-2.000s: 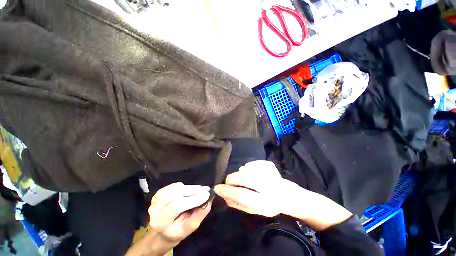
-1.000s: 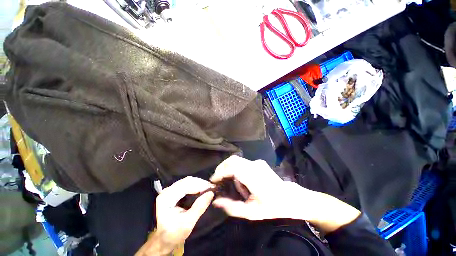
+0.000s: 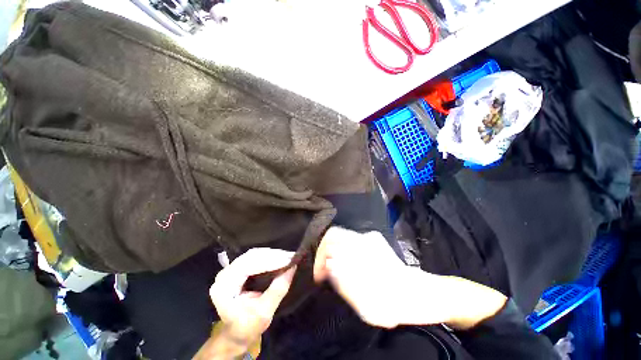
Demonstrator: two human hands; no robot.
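A large dark brown-grey garment (image 3: 239,133) lies over the edge of the white table, with a long folded strip across it. A narrow strip (image 3: 314,232) of the same cloth hangs from its lower right corner. My left hand (image 3: 253,292) pinches this strip between thumb and fingers above my dark-clothed lap. My right hand (image 3: 362,278) is just right of the strip, blurred, with its fingers curled and fingertips turned away. Whether it holds a needle or thread cannot be seen. A small pale pink thread (image 3: 167,221) lies on the garment.
Red scissors handles (image 3: 399,35) lie on the white table (image 3: 309,42). To the right are a blue crate (image 3: 406,144), a whitish plastic bag (image 3: 469,116) of small brown pieces, and black cloth (image 3: 520,218). Another blue crate (image 3: 580,309) is at the lower right.
My right hand has moved right and away from my left fingertips, so more of the strip shows between them. My left hand still pinches the cloth. The view has shifted slightly.
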